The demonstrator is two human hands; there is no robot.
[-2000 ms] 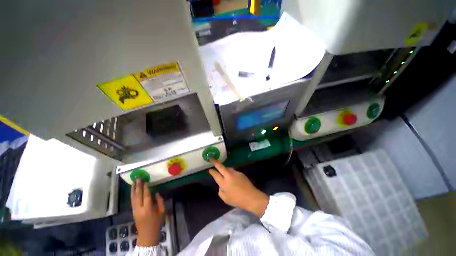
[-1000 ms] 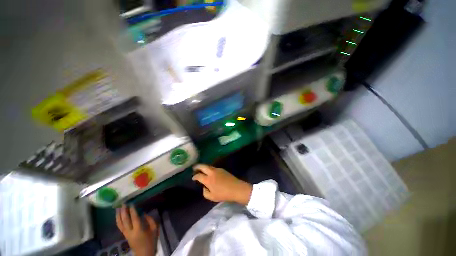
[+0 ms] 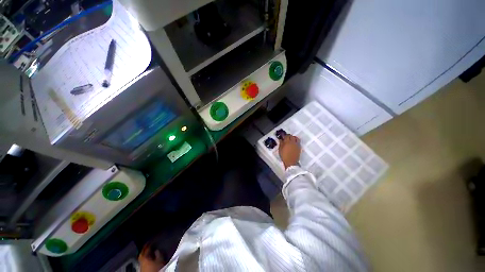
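Note:
My right hand (image 3: 290, 151) reaches over the right parts tray (image 3: 340, 154), a white grid. Its fingertips are on a small black part (image 3: 281, 134) in a cell near the tray's far left corner. Another black part (image 3: 270, 143) sits in the corner cell beside it. My left hand (image 3: 152, 260) is low at the bottom edge, partly cut off, beside a tray piece with dark round parts (image 3: 129, 266); whether it holds anything is not clear.
The right machine's panel has green buttons (image 3: 219, 111) and a red emergency stop (image 3: 251, 91). The left machine's panel (image 3: 101, 204) is at lower left. Between them stands the control screen (image 3: 141, 125), with paper (image 3: 69, 64) and pens on top. Blue-white cupboard doors (image 3: 404, 48) stand right.
The view has swung right. Both hands have left the left machine's buttons. My right hand has moved to the right tray, where a second black part now shows under the fingertips.

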